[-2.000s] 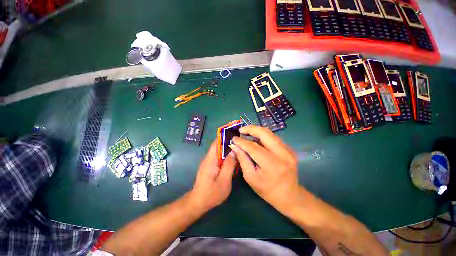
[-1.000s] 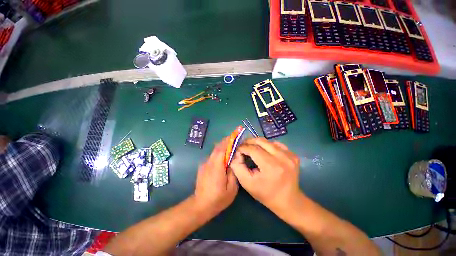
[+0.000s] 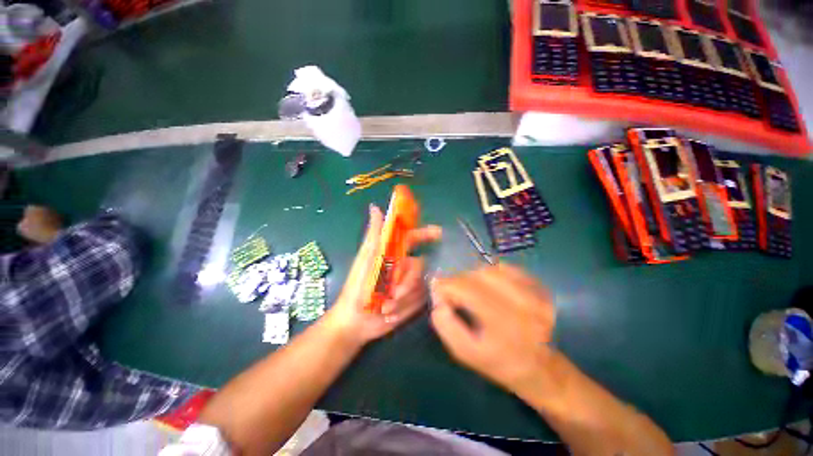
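Observation:
My left hand (image 3: 385, 289) holds an orange phone body (image 3: 395, 240) tilted on edge, with its bright orange shell showing. My right hand (image 3: 499, 316) is just right of it, fingers curled and blurred, not touching the phone; whether it holds anything small is not clear. Thin silver tweezers (image 3: 477, 240) lie on the bench above my right hand. The black battery is not visible in the current view. Two front covers (image 3: 511, 198) with cream window frames lie overlapping beyond the tweezers.
Keypad boards (image 3: 281, 285) lie piled left. A white bottle (image 3: 334, 120) stands by the metal strip, near orange-handled tools (image 3: 374, 180). Phones (image 3: 664, 191) are heaped right, below a red tray (image 3: 615, 105). A glass jar (image 3: 777, 343) is far right. A person's plaid sleeve (image 3: 71, 285) is left.
The phone body has turned to show its orange shell and is raised higher in my left hand. My right hand has moved away from it. The battery seen earlier no longer shows.

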